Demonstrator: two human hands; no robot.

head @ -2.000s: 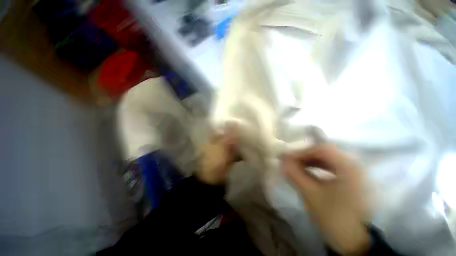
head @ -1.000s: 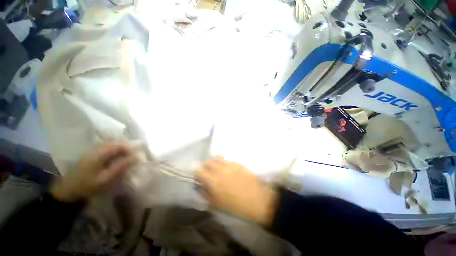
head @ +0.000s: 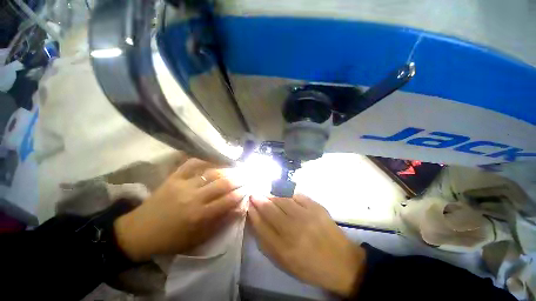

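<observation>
The white sewing machine head with a blue band (head: 352, 59) fills the upper part of the view. A bright lamp glare hides the needle and presser foot. The cream garment cloth (head: 88, 123) lies left of the head and runs down under my hands past the table's front edge. My left hand (head: 188, 208) presses the cloth with bent fingers, left of the glare, a ring on one finger. My right hand (head: 305, 238) lies flat, fingertips at the cloth's edge just below the presser foot area. The fingertips of both hands are close together.
A black smartphone with red lit marks (head: 408, 173) lies on the machine bed behind the head's lower edge. Crumpled beige scraps (head: 449, 220) lie at the right. A white and blue object (head: 22, 159) stands at the far left.
The view has moved in close to the machine head. Both hands have moved from the spread garment on the left to the needle area, with cloth under them.
</observation>
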